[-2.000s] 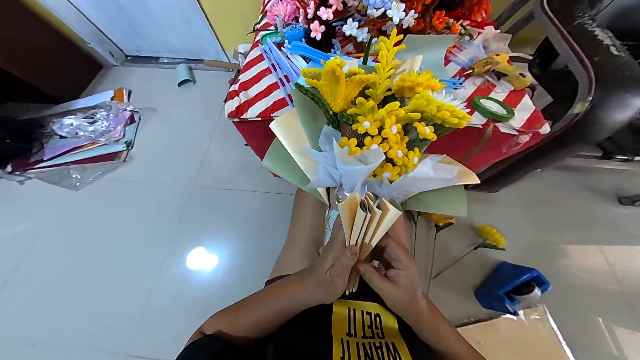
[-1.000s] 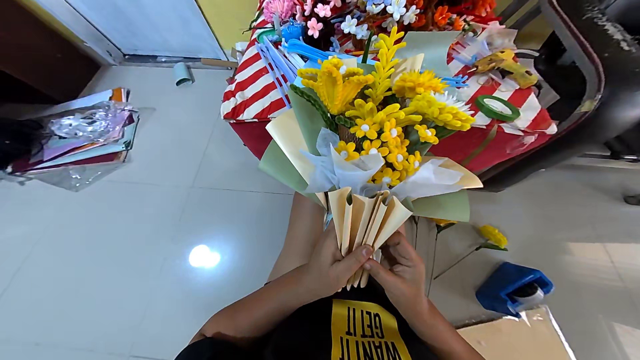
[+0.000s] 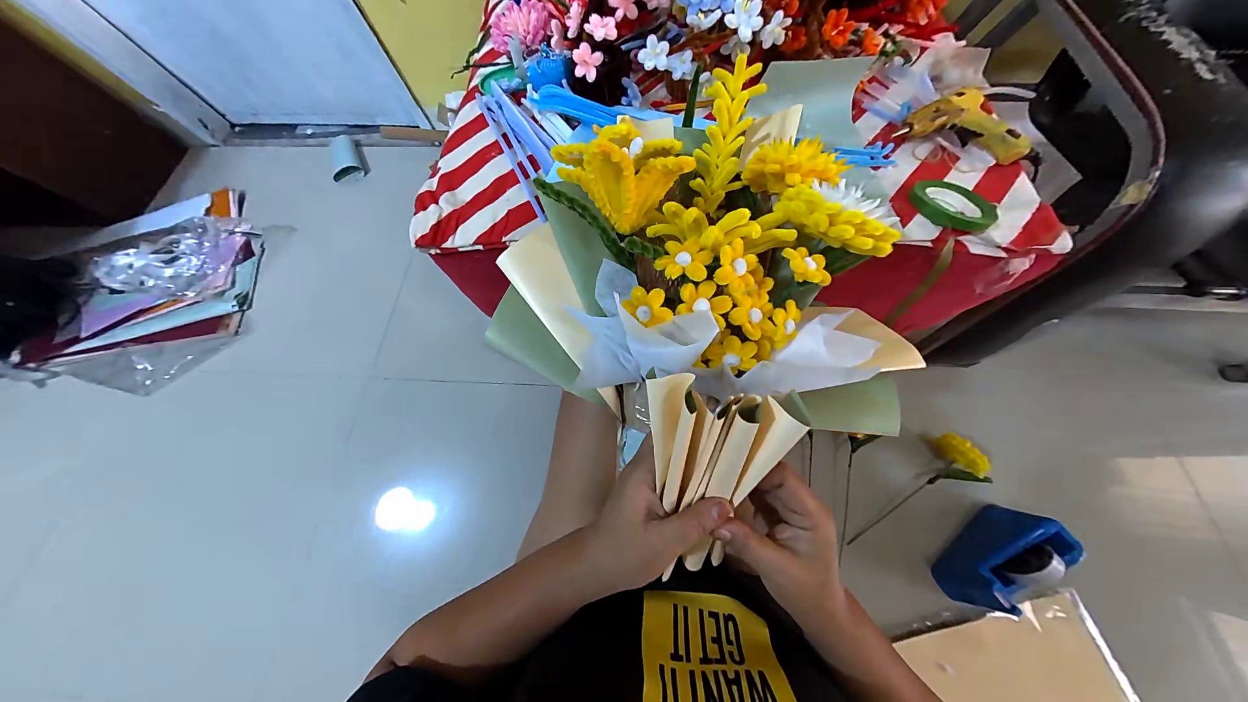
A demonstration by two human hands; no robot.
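A bouquet of yellow pipe-cleaner flowers (image 3: 702, 302) stands upright in front of me, wrapped in white tissue, cream paper and pale green paper. At its base, pleated cream wrapping paper (image 3: 717, 448) fans upward in several folds. My left hand (image 3: 648, 531) grips the gathered lower end of the folds, thumb across the front. From the other side my right hand (image 3: 785, 531) pinches the same gathered paper, its thumb tip beside the left thumb. The fingers behind the paper are mostly hidden.
A table with a red-and-white striped cloth (image 3: 468, 190) bears more flowers, a yellow glue gun (image 3: 965, 122) and green tape (image 3: 954, 206). On the floor are a yellow flower (image 3: 960, 456), a blue tape dispenser (image 3: 1004, 561), cardboard (image 3: 1024, 653) and stacked wrapping sheets (image 3: 156, 283). A black chair (image 3: 1141, 185) stands right.
The pleated paper has spread into a wider fan since the earliest frame. Both hands remain at its lower end, with small shifts of the fingers.
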